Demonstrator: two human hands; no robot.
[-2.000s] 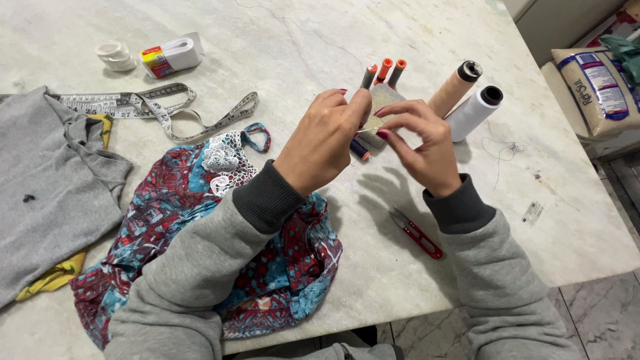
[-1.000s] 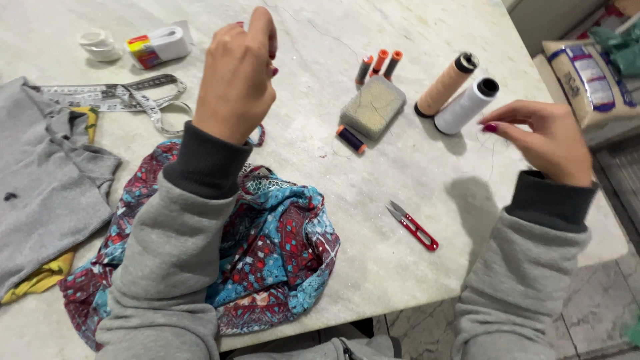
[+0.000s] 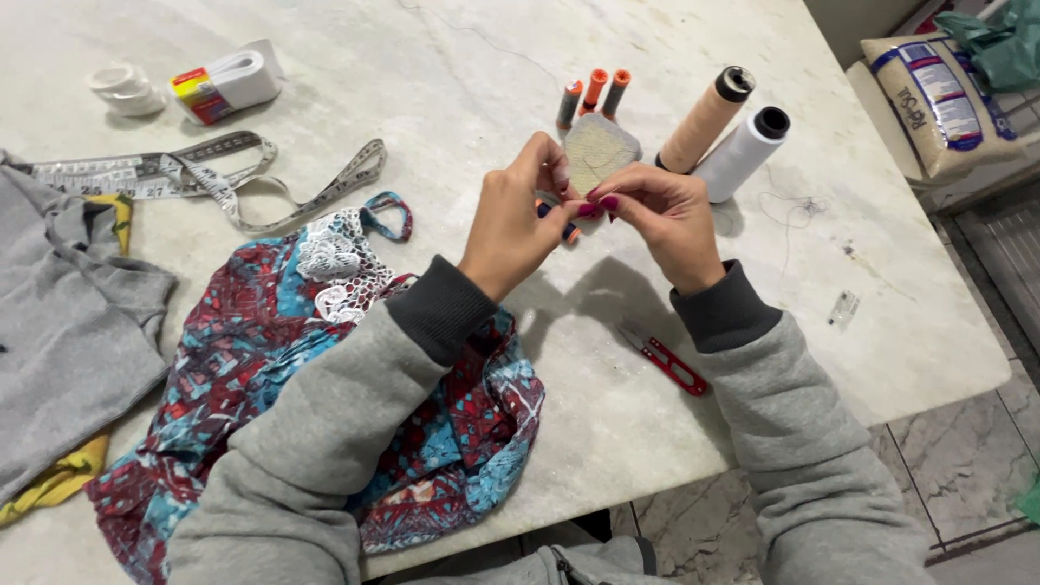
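My left hand (image 3: 528,207) and my right hand (image 3: 662,215) meet fingertip to fingertip, each pinching something too fine to make out. Just behind them lies a pincushion-like pad in a grey case (image 3: 601,150). A dark thread spool with orange ends (image 3: 569,231) is partly hidden under my left fingers. Red thread snips (image 3: 666,366) lie on the marble table below my right hand. Under my left forearm spreads a red and blue patterned garment (image 3: 268,357) with white lace (image 3: 337,260). Beyond the pad stand several small spools with orange ends (image 3: 597,88).
A peach thread cone (image 3: 703,122) and a white one (image 3: 739,158) are right of the pad. A tape measure (image 3: 236,175), an elastic pack (image 3: 227,85) and a white roll (image 3: 126,89) lie at left, near grey cloth (image 3: 73,325). Loose thread (image 3: 792,211) lies at right.
My hands were wide apart one second ago and are now together in front of the pad. Two seconds ago they were over the pad, which now lies on the table.
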